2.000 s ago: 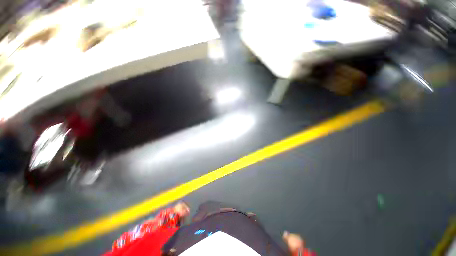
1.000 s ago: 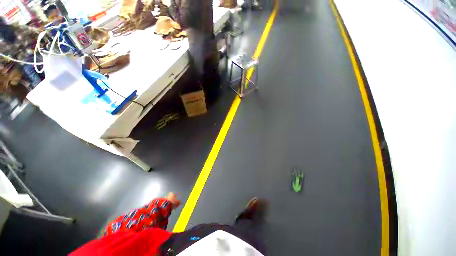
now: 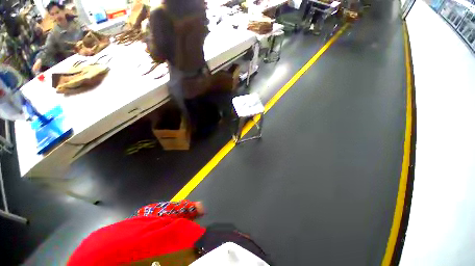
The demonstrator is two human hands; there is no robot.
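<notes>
My left hand (image 3: 199, 208) shows small and blurred at the bottom, past the red patterned sleeve cover (image 3: 169, 209); whether it is open or holds anything cannot be told. My right hand is not in view. The dark apron (image 3: 229, 238) shows at the bottom edge. Nearest in front is a long white worktable (image 3: 122, 88) on the left. A brown bag piece (image 3: 79, 78) lies on it, and a blue stand (image 3: 51, 127) is at its near end. A small square stool (image 3: 248, 105) stands over the yellow line.
A person in dark clothing (image 3: 179, 41) stands at the worktable's near side. Another person (image 3: 60, 36) is behind it. An open carton (image 3: 172, 134) is on the floor under the table. Yellow lines (image 3: 307, 67) edge the grey floor. A white wall (image 3: 448, 130) runs along the right.
The view has advanced and shifted; the stool and carton appear nearer. The blue stand has moved toward the left edge. The green floor marker and the dark brown shape near the bottom are out of view.
</notes>
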